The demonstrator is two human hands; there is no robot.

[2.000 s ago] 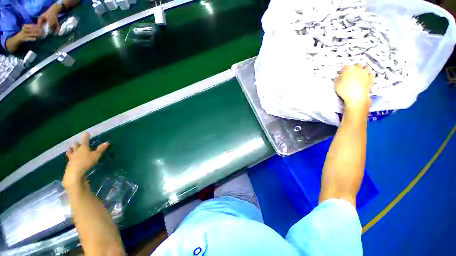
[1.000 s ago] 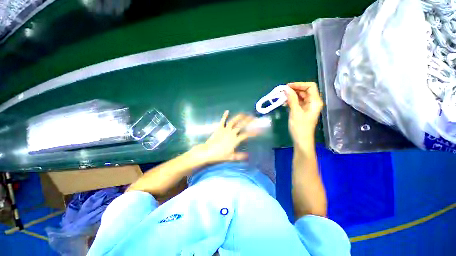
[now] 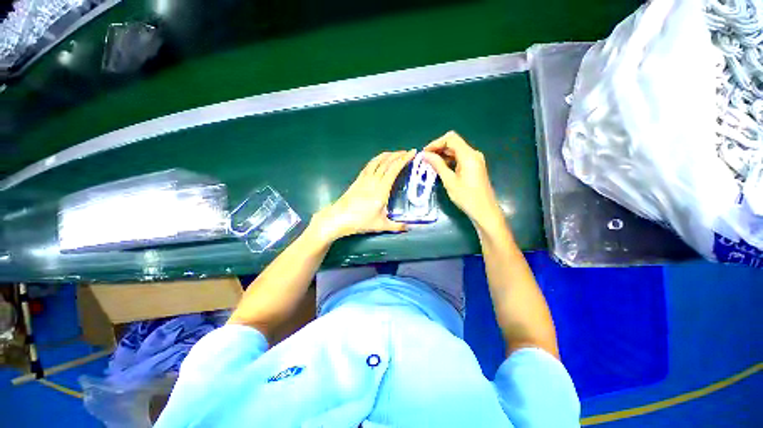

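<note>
A clear blister tray (image 3: 407,211) lies on the green work surface in front of me. My left hand (image 3: 366,197) holds it by its left side, thumb at the lower edge. A white coiled cable (image 3: 420,185) lies lengthwise over the tray. My right hand (image 3: 458,171) pinches the upper end of the cable. How deep the cable sits in the tray cannot be told. Another clear blister tray (image 3: 264,219) lies to the left, next to a long stack of nested trays (image 3: 144,211).
A white bulk bag (image 3: 648,125) of coiled cables stands on a grey metal tray (image 3: 577,226) at right. A pale rail (image 3: 276,91) borders the conveyor, which carries a clear pack (image 3: 131,48). An open carton (image 3: 167,299) with blue-violet material (image 3: 163,343) is below left.
My right hand has left the bag with a cable and brought it left to the tray. My left hand has moved right from the stacked trays and now holds a tray in front of me.
</note>
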